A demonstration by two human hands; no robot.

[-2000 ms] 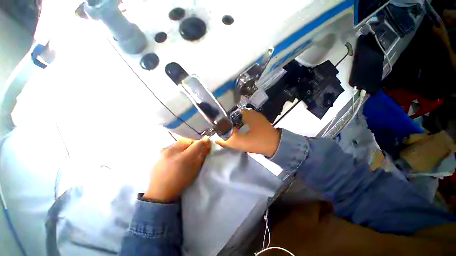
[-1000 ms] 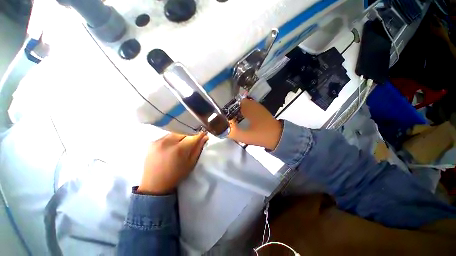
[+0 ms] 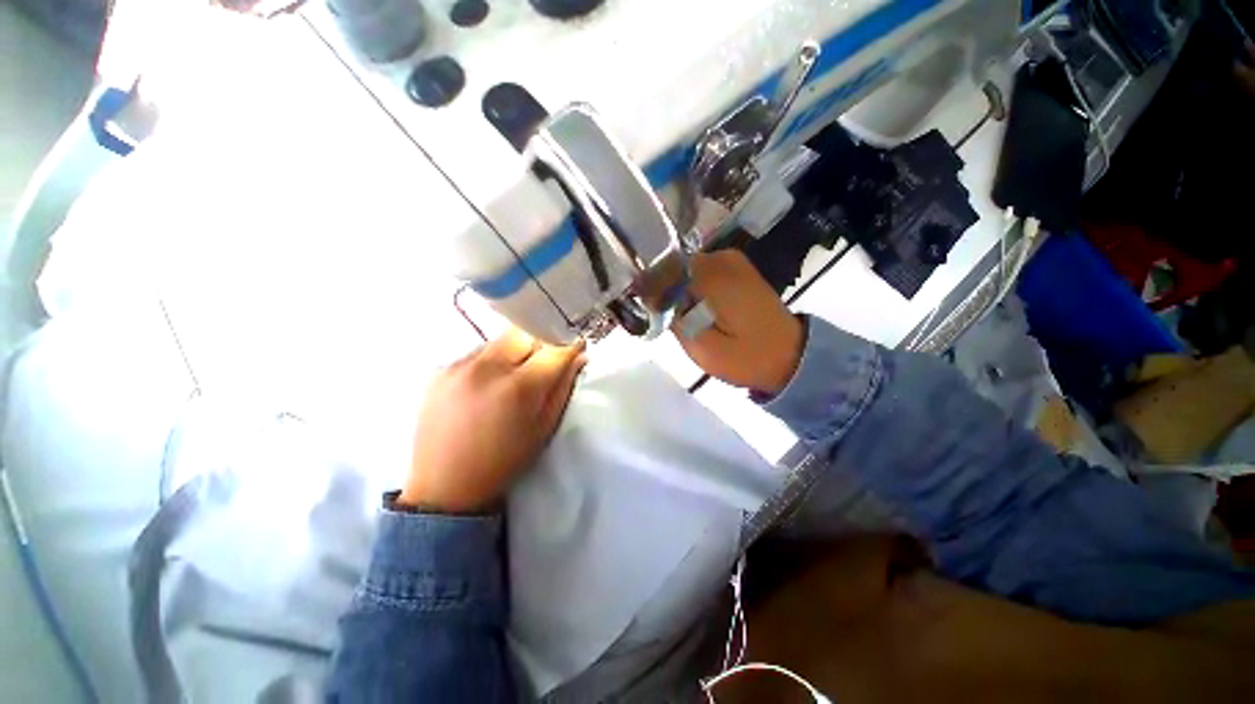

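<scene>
A pale grey-blue garment piece (image 3: 619, 509) runs from the needle area down over the table edge, with more cloth at the left. My left hand (image 3: 496, 413) has its fingertips together on the cloth edge, just left of the presser foot area. My right hand (image 3: 741, 323) is at the right side of the machine head (image 3: 516, 206), its fingertips partly hidden behind the shiny metal take-up guard (image 3: 619, 186). I cannot tell what the right fingers touch. Needle and presser foot are mostly hidden.
Black pieces (image 3: 895, 206) lie under the machine arm. A black phone (image 3: 1039, 145) with a white cable is at the right table edge. A blue bin (image 3: 1108, 310) stands beyond the edge. White earphone cord (image 3: 736, 619) hangs over the brown apron.
The view has shifted, so the machine head sits differently in frame. My right hand has moved slightly away from my left, and more cloth shows between them. My left hand stays at the cloth edge.
</scene>
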